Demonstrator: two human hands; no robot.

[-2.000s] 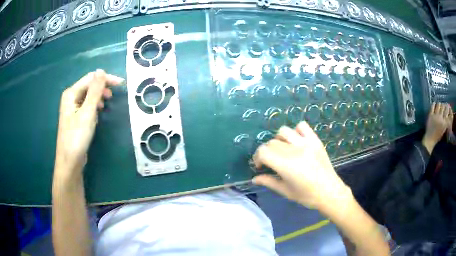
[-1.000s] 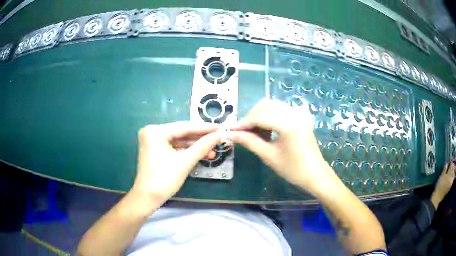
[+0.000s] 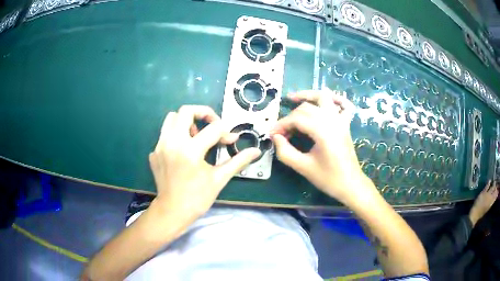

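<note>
A silver-grey metal frame (image 3: 255,115) with three round openings lies on the green bench, its long side pointing away from me. My left hand (image 3: 189,156) is at its nearest opening, thumb and index finger apart on either side of the ring, with no part visible between them. My right hand (image 3: 323,145) is at the right side of the same opening, thumb and index finger pinched on a tiny pale part (image 3: 269,135), mostly hidden by the fingertips. I cannot tell whether this part touches the frame.
A clear blister tray (image 3: 405,118) with round pockets lies to the right. Ringed frames (image 3: 381,26) run end to end along the back. Another three-hole frame (image 3: 475,148) stands beyond the tray, near another person's hand (image 3: 484,202). The bench's front edge curves below my hands.
My hands first came together over the nearest opening, then moved apart to either side of it. The ringed row and bench have shifted in view as the camera moved.
</note>
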